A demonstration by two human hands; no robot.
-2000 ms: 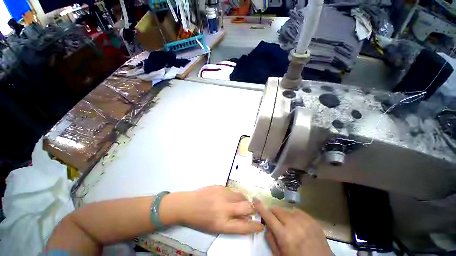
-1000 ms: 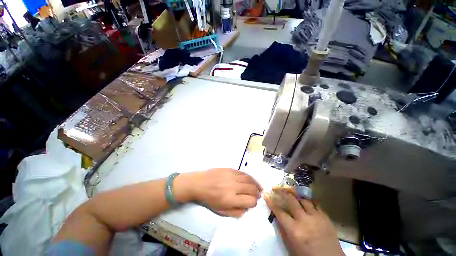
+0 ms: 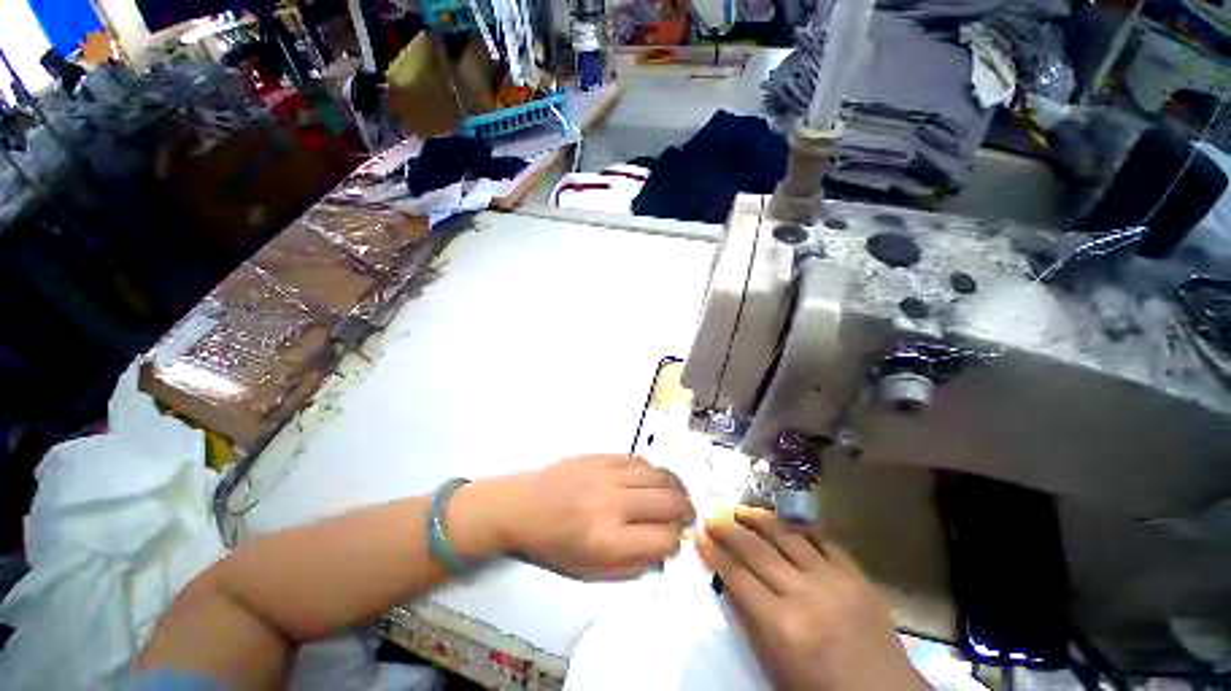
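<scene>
A white fabric piece (image 3: 668,634) lies on the table's front edge and runs up between my hands toward the needle area. My left hand (image 3: 594,516), with a green bangle at the wrist, pinches the fabric's left side with bent fingers. My right hand (image 3: 803,594) lies on the fabric's right side, fingertips close to my left hand's. The sewing machine head (image 3: 770,324) stands just beyond and right of my hands. The presser foot area (image 3: 749,473) is glaring under the lamp, so the needle and the fabric's far end cannot be made out.
A heap of white pieces (image 3: 115,540) hangs low at the left of the machine table (image 3: 500,324). Plastic-wrapped cardboard (image 3: 270,324) lies along the table's left side. A flat black rectangle (image 3: 1002,574) lies right of my right hand. Navy fabric (image 3: 716,169) lies behind the table.
Since two seconds ago both hands have moved up toward the presser foot, and more of the white piece shows below them. Over the last second they have barely moved; the view has shifted slightly.
</scene>
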